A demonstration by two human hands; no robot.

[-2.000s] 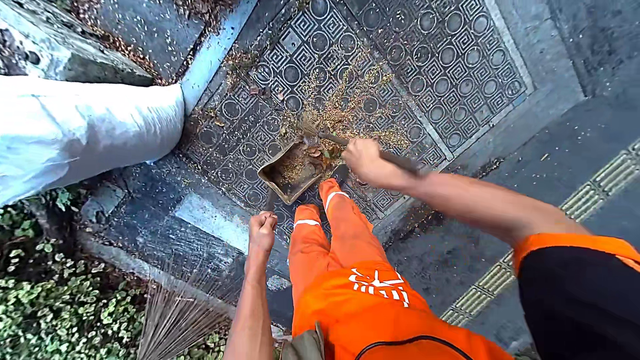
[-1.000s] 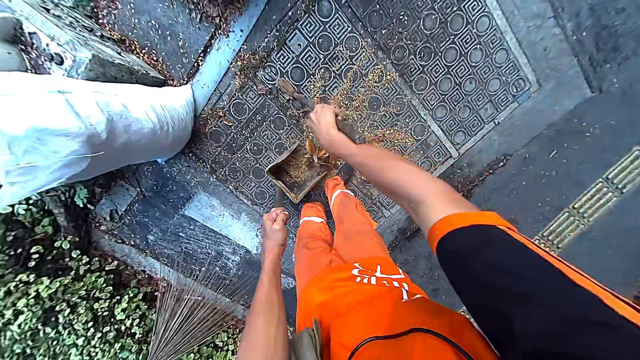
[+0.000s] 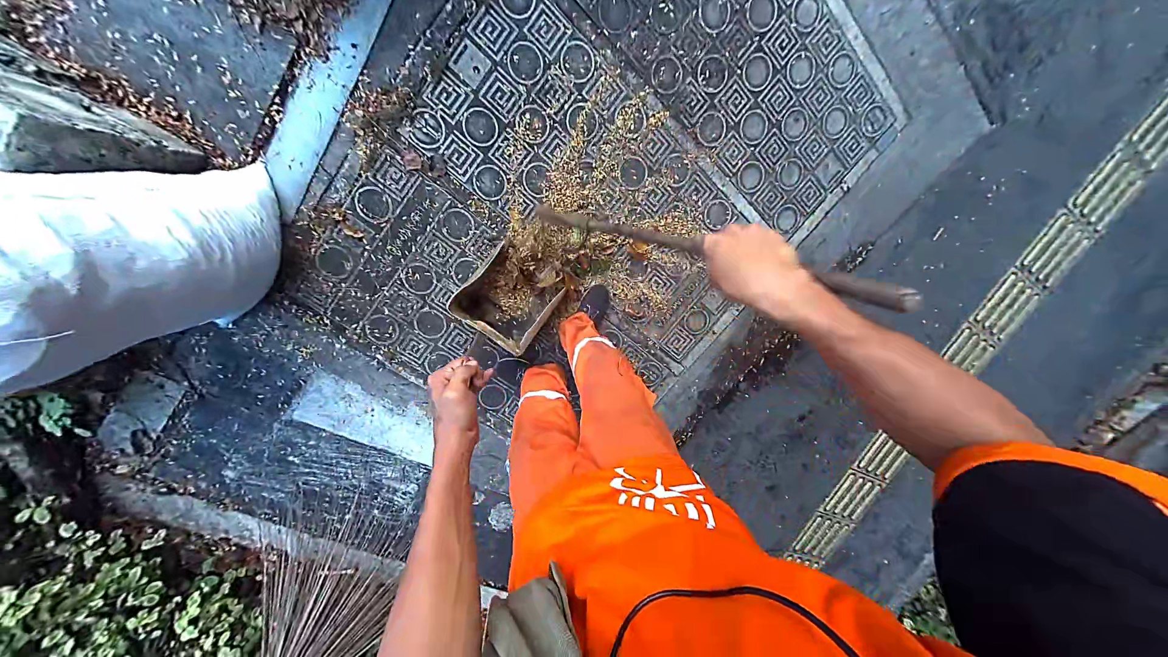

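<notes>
My right hand (image 3: 753, 265) is closed around a wooden stick (image 3: 639, 234), whose far end lies over a scatter of dry yellowish plant litter (image 3: 602, 169) on the patterned paving. In front of my feet a scoop-like dustpan (image 3: 517, 339) stands with leaves and litter in it, its mouth toward the pile. My left hand (image 3: 456, 388) is a fist just behind the dustpan, seemingly on its handle, which is mostly hidden. The stiff bristles of a twig broom (image 3: 315, 593) show at the bottom left, beside my left forearm.
A full white sack (image 3: 137, 260) lies at the left, against a stone block (image 3: 96, 132). Low leafy plants (image 3: 119, 584) grow behind a kerb at the lower left. A pale kerb strip (image 3: 324, 100) runs at the upper left, and a ribbed yellowish strip (image 3: 995, 310) crosses the right.
My right hand has moved to the right, away from the dustpan, with the stick still in it. The stick's angle has changed. My left hand stays behind the dustpan.
</notes>
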